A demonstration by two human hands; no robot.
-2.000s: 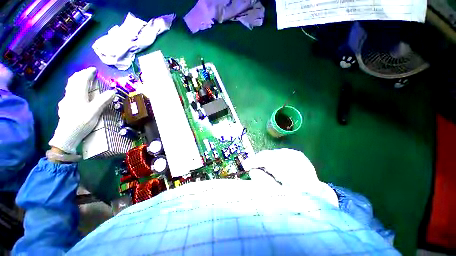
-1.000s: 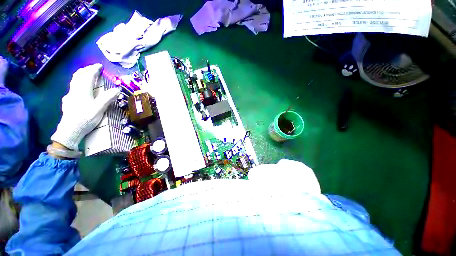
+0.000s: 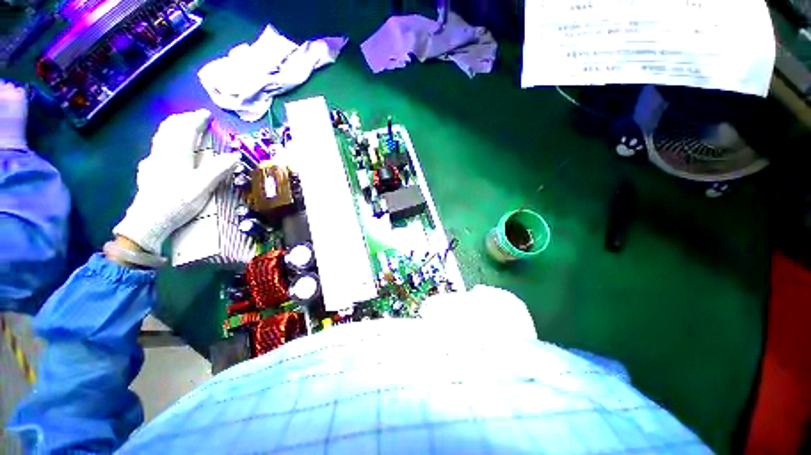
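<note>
A green circuit board (image 3: 391, 249) lies crowded with parts, with a long white heat sink (image 3: 332, 204) and a wider finned one (image 3: 212, 233). Copper-orange chokes (image 3: 267, 279) sit at its near end. My left hand (image 3: 178, 182), in a white glove, rests over the finned heat sink, thumb and fingers spread around its upper part. My right hand (image 3: 480, 313), in a white glove, is overexposed and partly hidden by my clothing at the board's near right corner; its fingers and anything in them cannot be made out. A green cup (image 3: 518, 236) with dark contents stands right of the board.
Crumpled cloths, white (image 3: 267, 71) and purplish (image 3: 431, 44), lie behind the board. Another board (image 3: 120, 58) is at the upper left, beside a person's blue sleeve (image 3: 31, 222). A printed sheet (image 3: 649, 44), small fan (image 3: 702, 147), black stick (image 3: 620, 216) and red item (image 3: 782, 355) are at the right.
The view has shifted, so the bench things appear farther right and slightly lower. My left hand stays on the finned heat sink. My right hand is nearer the board; a thin dark line seen there earlier no longer shows.
</note>
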